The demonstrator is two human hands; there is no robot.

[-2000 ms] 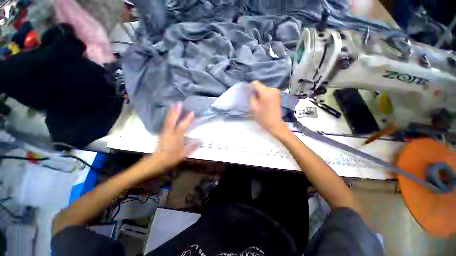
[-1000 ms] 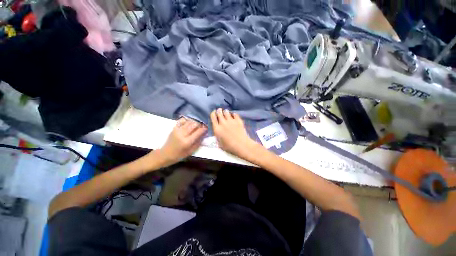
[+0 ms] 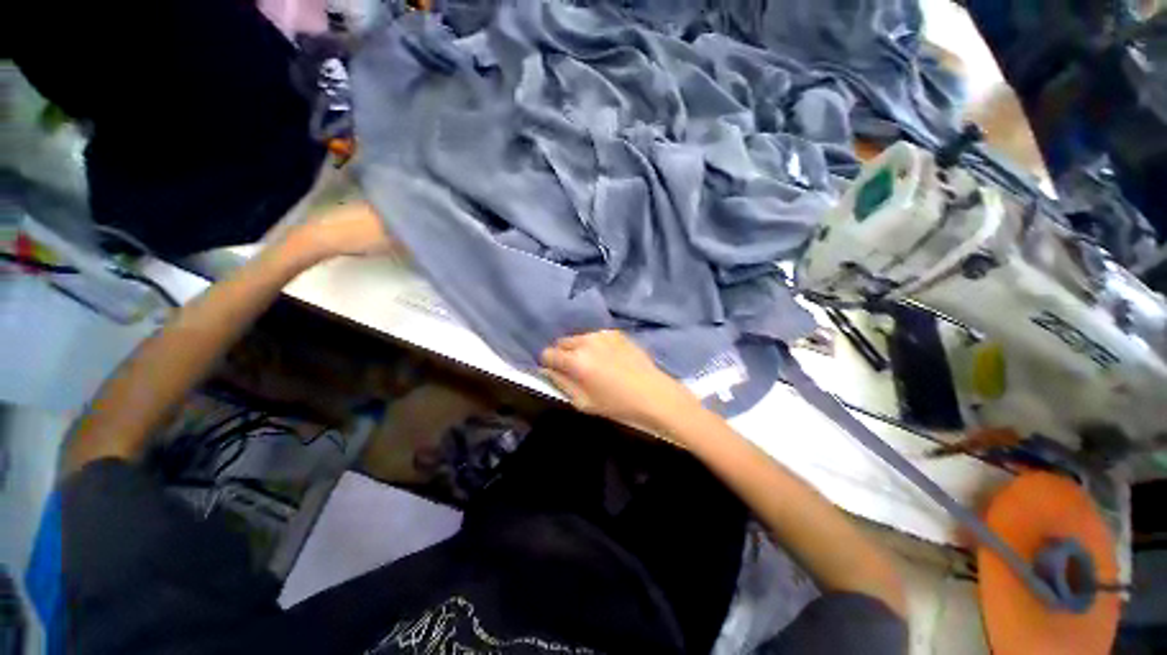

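The grey garment (image 3: 512, 166) lies heaped on the white table, its lower edge drawn along the table's front. My right hand (image 3: 602, 371) pinches that edge near the middle. My left hand (image 3: 352, 233) is at the garment's left edge, its fingers partly hidden by cloth, so its grip cannot be told. A white label (image 3: 717, 380) lies on the cloth right of my right hand. The grey binding strip (image 3: 870, 441) runs from the cloth by the machine head to the coil on the orange disc (image 3: 1043, 550).
The sewing machine (image 3: 985, 256) stands at the right. A black phone (image 3: 924, 365), a small black tool (image 3: 855, 338) and a yellow item (image 3: 989, 371) lie under its arm. Black cloth (image 3: 179, 128) is heaped at the left. The table's front edge runs below my right hand.
My left hand has moved left and up, away from my right hand, and the garment's edge is now spread between them. The view has turned, tilting the machine and table.
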